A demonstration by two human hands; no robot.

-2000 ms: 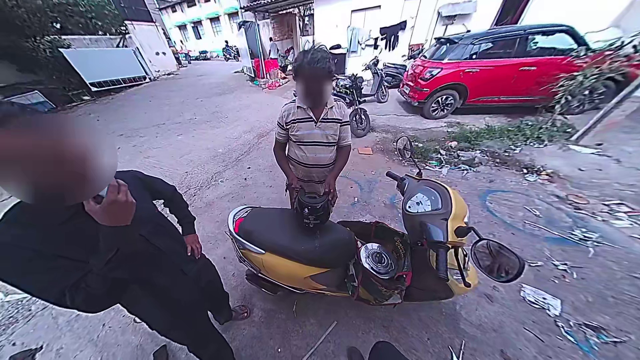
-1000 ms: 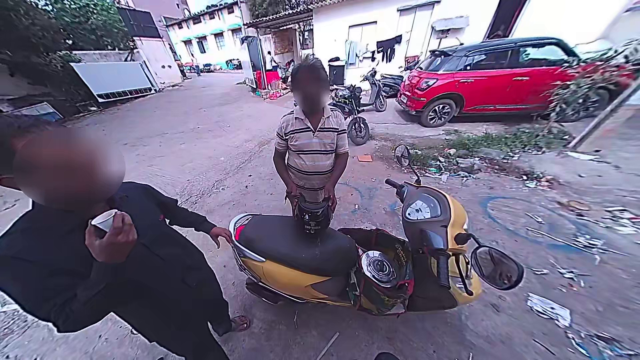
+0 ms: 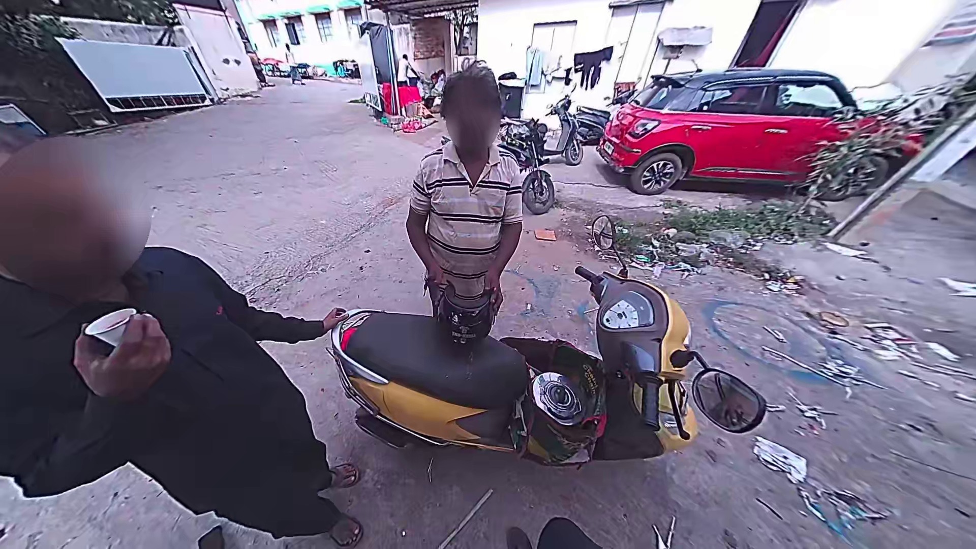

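Note:
Neither my left hand nor my right hand shows. In front of me a yellow and black scooter (image 3: 427,412) stands side-on. On its footboard rests a patterned bag (image 3: 591,438) around a container with a round metal lid (image 3: 558,398). Behind the black seat (image 3: 435,358) a person in a striped shirt (image 3: 467,217) holds a dark bag or helmet-like item (image 3: 463,314) at the seat's edge with both hands. At the left a person in dark clothes (image 3: 221,404) holds a paper cup (image 3: 111,326) and rests the other hand on the scooter's rear grab rail (image 3: 341,320).
A red car (image 3: 732,133) and parked two-wheelers (image 3: 537,164) stand behind. Litter (image 3: 781,459) and a stick (image 3: 467,518) lie on the ground. A leaning pole (image 3: 903,179) is at the right, a white panel (image 3: 137,72) at the back left.
The person in dark clothes has lowered the cup from the face and put the other hand on the scooter's rear. The person in the striped shirt has raised their head.

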